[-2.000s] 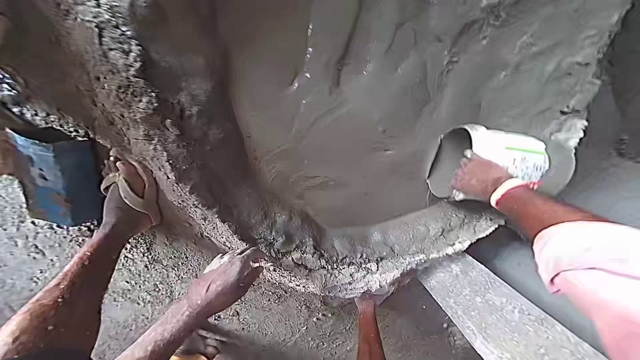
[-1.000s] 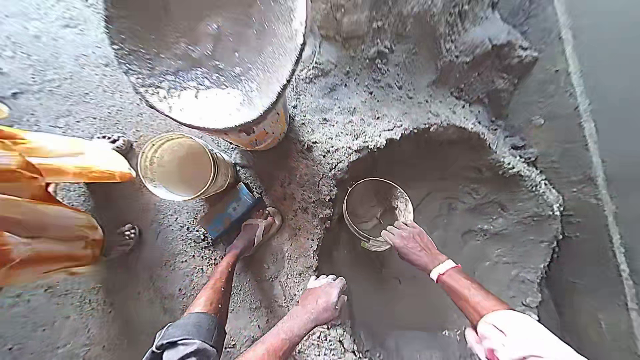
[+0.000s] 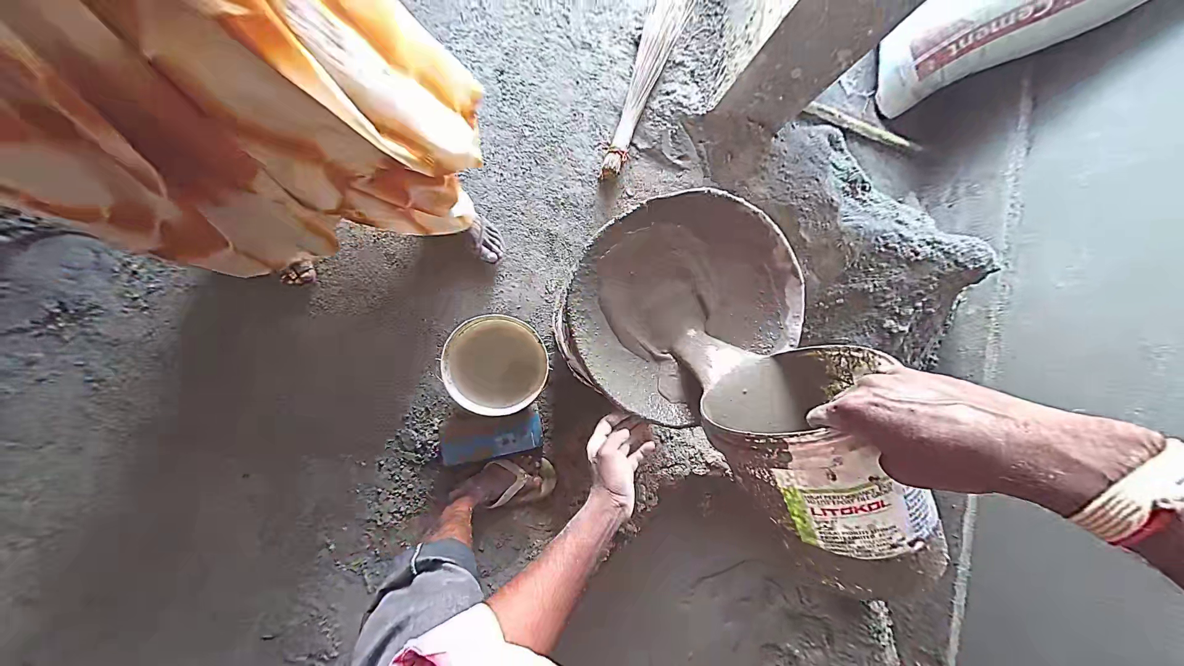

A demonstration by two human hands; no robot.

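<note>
My right hand (image 3: 911, 425) grips the rim of a mud-coated plastic bucket (image 3: 860, 504) bearing a Litokol label. The bucket is tilted left, and grey cement slurry (image 3: 708, 356) pours from its lip into a wide round tub (image 3: 592, 365). Inside the tub lies more of the grey slurry. My left hand (image 3: 620, 462) is just below the tub's lower left rim, fingers apart and curled a little, holding nothing. Whether its fingertips touch the tub I cannot tell. Left of that hand stands a small round bucket (image 3: 495, 410) of murky liquid, beside a blue block-like object (image 3: 490, 437).
A person in an orange patterned garment (image 3: 231, 166) stands barefoot at the upper left. A stick broom (image 3: 643, 83) lies above the tub, near a post (image 3: 786, 65) and a cement bag (image 3: 990, 42). Below is the slurry pit (image 3: 694, 573). My sandalled foot (image 3: 523, 483) is beside the blue object.
The bucket in my right hand has gone from the slurry pit to the tub and now pours. My left hand has left the pit's edge for the tub's side. The view has shifted strongly.
</note>
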